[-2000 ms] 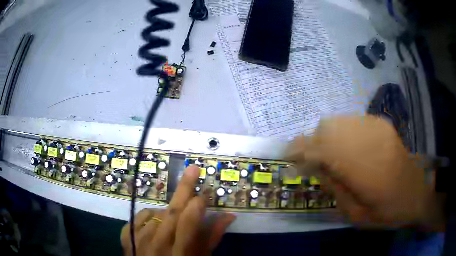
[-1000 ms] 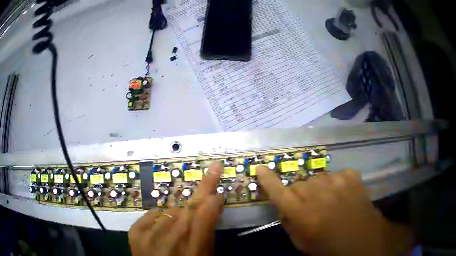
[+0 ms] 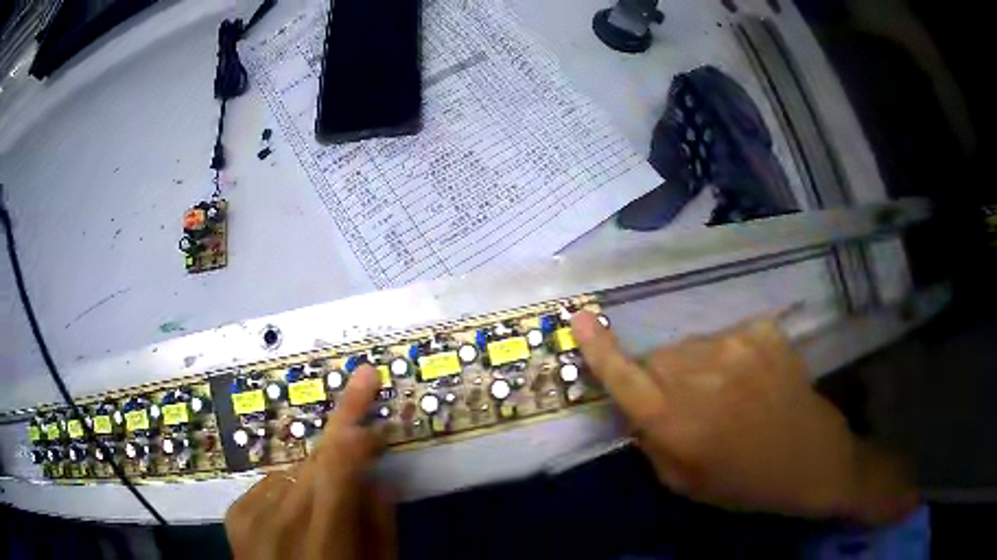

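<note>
A long PCB panel [image 3: 470, 413] with yellow-taped transformers and white-topped capacitors lies between the conveyor rails in front of me. A second panel [image 3: 120, 438] lies to its left, past a dark gap. My left hand [image 3: 317, 481] reaches in from below, its index fingertip on a yellow transformer near the middle of the right panel. It wears a thin ring. My right hand [image 3: 711, 405] has its index fingertip at the last transformer, at the panel's right end. Its other fingers are curled, and whether they hold anything is hidden.
The conveyor rail [image 3: 437, 298] runs behind the panels. Beyond it lie a small sample board [image 3: 206, 235] with a cable, tiny black pieces [image 3: 266, 143], a printed sheet [image 3: 481, 175], a black phone [image 3: 370, 71] and a crumpled dark cloth [image 3: 716, 148]. A black cord [image 3: 33, 317] crosses at left.
The view has shifted right, so the bench items appear further left. My right fingertip has moved along the panel to its right end. The coiled part of the cord has left view.
</note>
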